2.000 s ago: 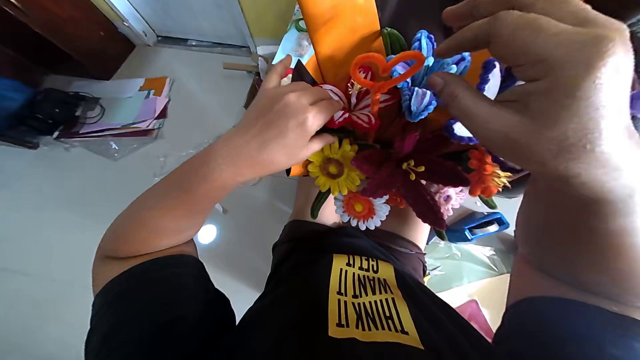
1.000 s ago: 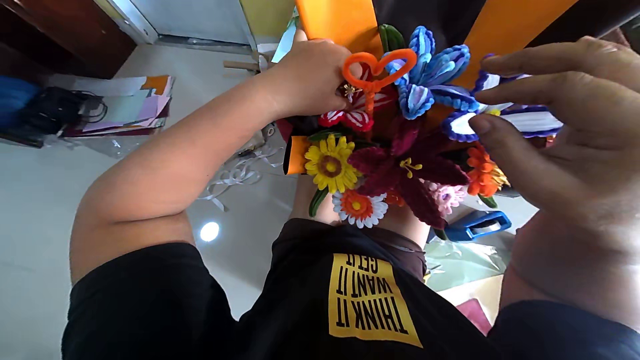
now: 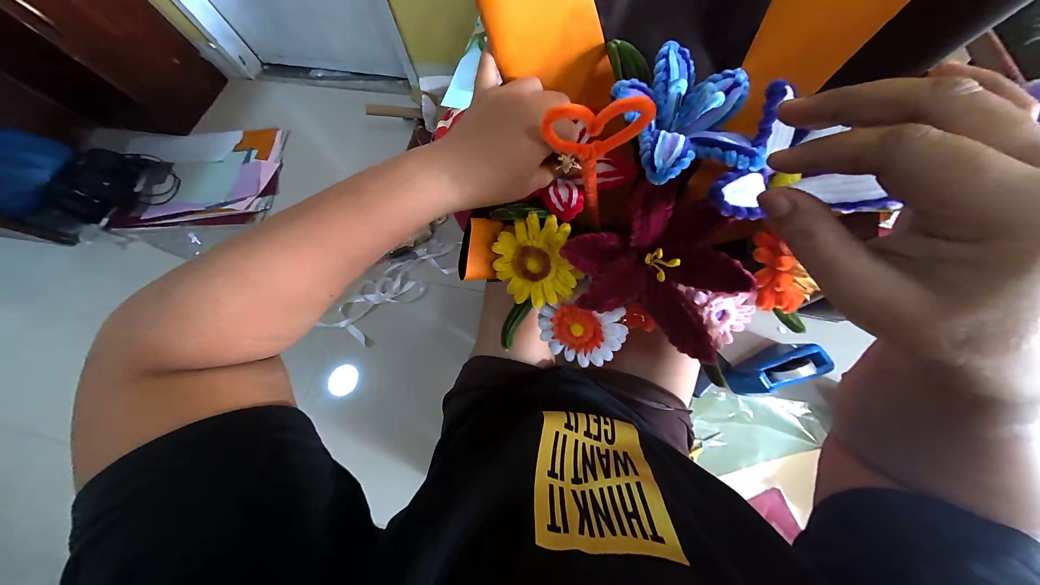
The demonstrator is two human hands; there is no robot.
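A bouquet of pipe-cleaner flowers rests at my lap, backed by orange and black wrapping paper (image 3: 543, 45). My left hand (image 3: 516, 142) reaches over its left side, by a red and white flower (image 3: 563, 199) and an orange heart (image 3: 591, 130); its fingertips are hidden. My right hand (image 3: 918, 187) has thumb and fingers at a white flower with purple edges (image 3: 743, 192). Between the hands stands a blue flower (image 3: 670, 101). Below are a maroon lily (image 3: 621, 260), a yellow flower (image 3: 533, 262), a white and orange daisy (image 3: 578, 330), a pink flower (image 3: 721, 315) and an orange flower (image 3: 780, 272).
A blue tape dispenser (image 3: 768, 370) lies at the lower right, above clear plastic film (image 3: 751, 426). White ribbon (image 3: 390, 288) lies on the floor at left. Farther left are stacked coloured papers (image 3: 203, 183) and a black bag (image 3: 93, 183).
My right hand has moved right from the blue flower to the white and purple one. My left hand has shifted up and right across the red and white flower.
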